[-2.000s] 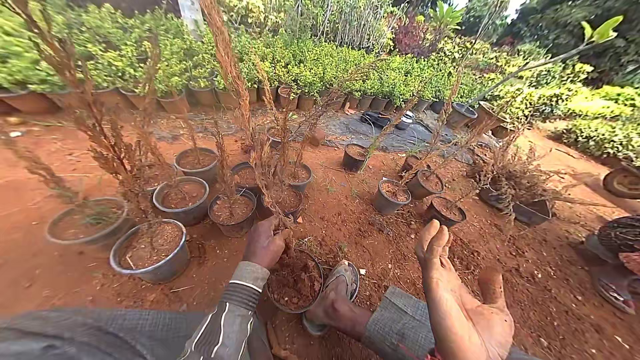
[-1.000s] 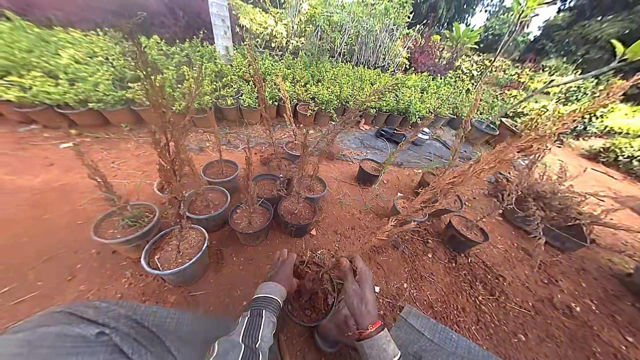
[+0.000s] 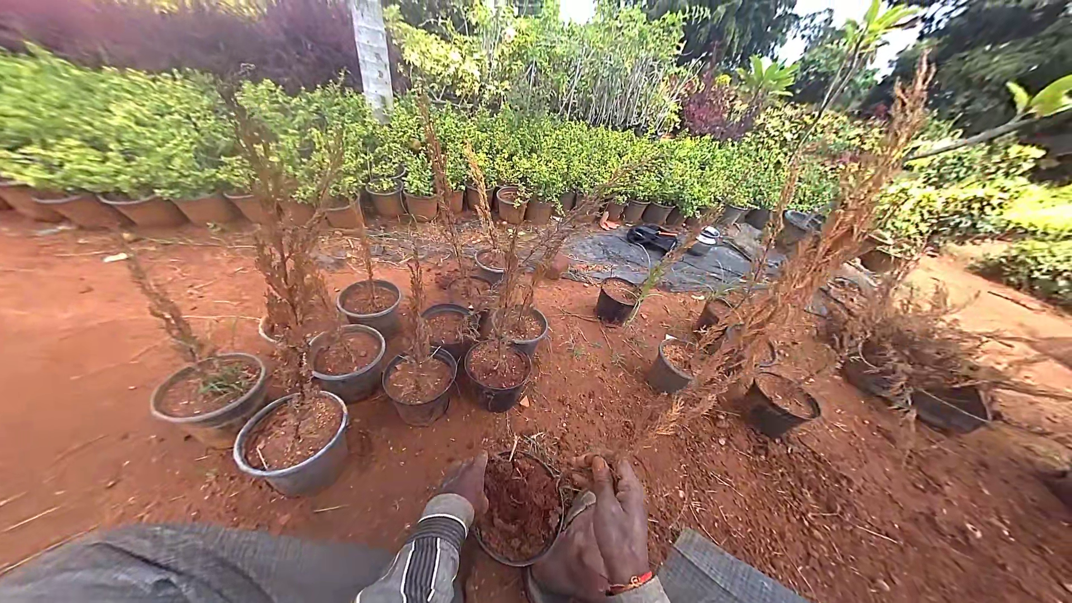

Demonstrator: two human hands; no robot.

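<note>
A round dark plant pot [image 3: 519, 511] filled with loose red soil stands on the ground between my feet. My left hand [image 3: 466, 484] grips its left rim, the fingers partly hidden by the sleeve. On the right side, my right hand [image 3: 599, 536] has its fingers bent over soil beside the rim; whether it pinches the base of a stem is not clear. A tall dried brown conifer plant [image 3: 779, 293] leans up and to the right from near that hand. A red thread circles my right wrist.
Several potted dry plants [image 3: 293, 444] stand ahead and to the left. More dark pots [image 3: 779, 404] are at the right, near a heap of dry branches [image 3: 896, 343]. A row of green potted shrubs [image 3: 536, 159] lines the back, with a dark ground sheet [image 3: 620, 251] before it.
My right hand, raised and apart two seconds ago, came down to the pot's right side. The dry plant, upright near my left hand earlier, now leans to the right.
</note>
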